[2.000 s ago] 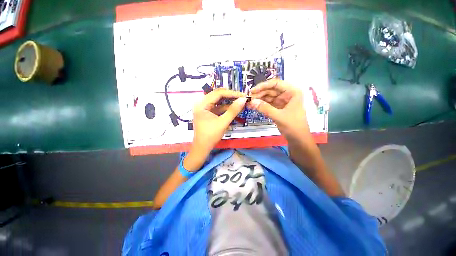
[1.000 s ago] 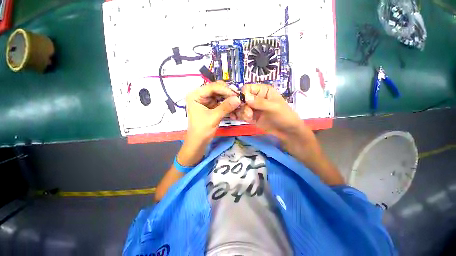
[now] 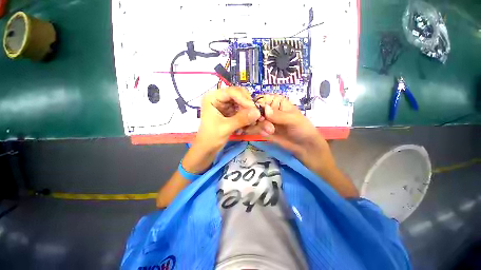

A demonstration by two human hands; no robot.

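Note:
A white housing panel lies in front of me with a blue motherboard and a black fan on it. My left hand and my right hand meet over the panel's near edge, just below the board. Their fingertips pinch a small black piece, perhaps a cable end or clip; its shape is mostly hidden by the fingers. A black cable loop and a red wire lie left of the board.
A red-orange pad shows under the panel. On the green bench stands a yellow-tan roll at left. At right lie blue-handled cutters, thin black bits and a clear parts bag. A white bucket stands below right.
Both hands have moved off the board towards the panel's near edge, uncovering the fan. The fingertips stay together on the small black piece. The view has shifted slightly.

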